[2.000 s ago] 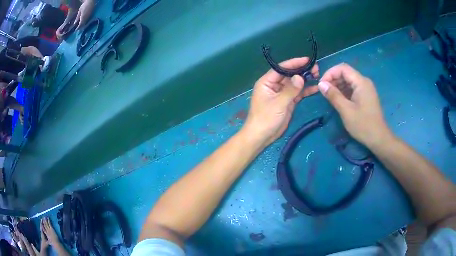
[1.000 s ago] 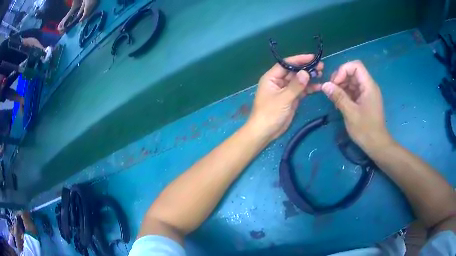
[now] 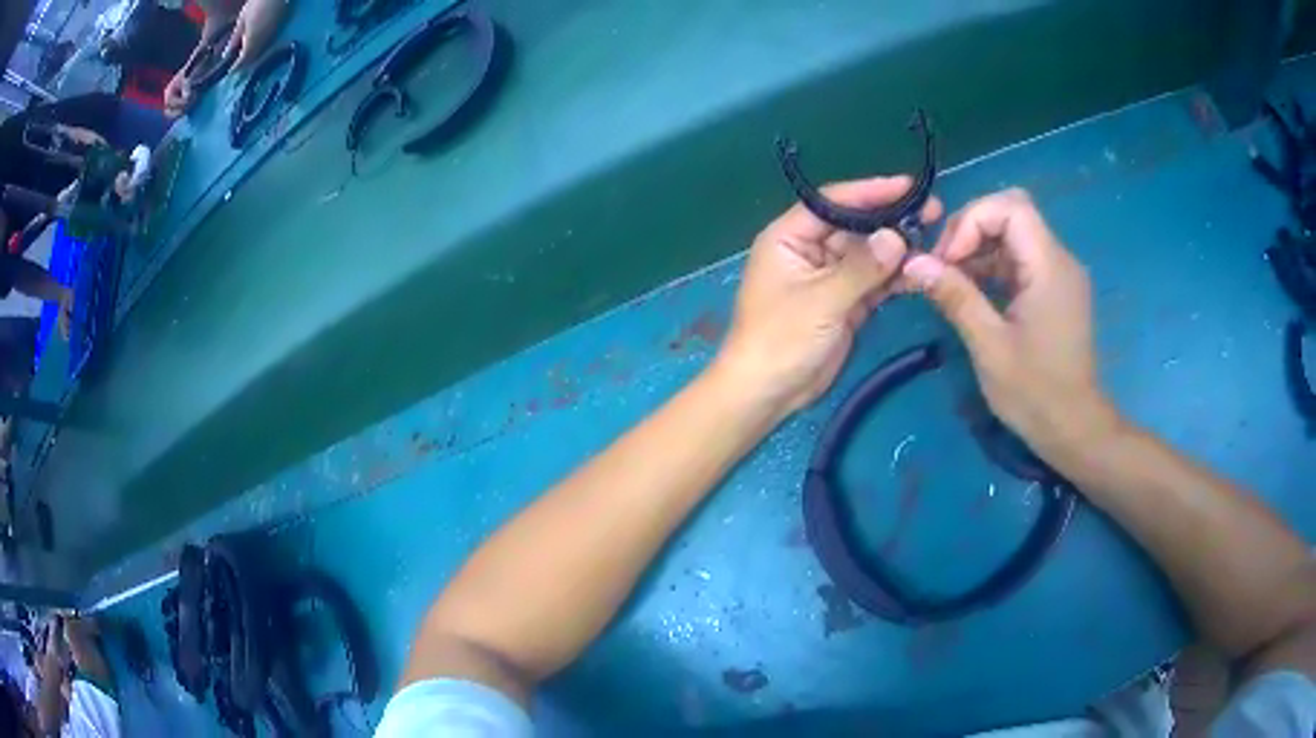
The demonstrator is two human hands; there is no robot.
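Note:
My left hand (image 3: 816,296) holds a small glossy black yoke (image 3: 862,214) between thumb and fingers, its open side facing away from me. My right hand (image 3: 1018,303) is close beside it, with thumb and forefinger pinched together at the knob of the yoke. Whether a thin wire lies between those fingertips cannot be told. A large black headband (image 3: 830,526) lies on the bench below my hands, with a yoke at its right end partly hidden behind my right hand and wrist.
A pile of black headbands (image 3: 217,634) lies at the lower left. Loose yokes (image 3: 1292,216) are heaped at the right edge. A headband with yoke (image 3: 484,87) lies on the green conveyor (image 3: 577,173). Other people's hands (image 3: 231,51) and a blue tray (image 3: 61,296) are at the left.
The headband on the conveyor has moved right and up. My right fingertips have come closer to the knob of the yoke. The yoke has shifted slightly right compared with the first frame.

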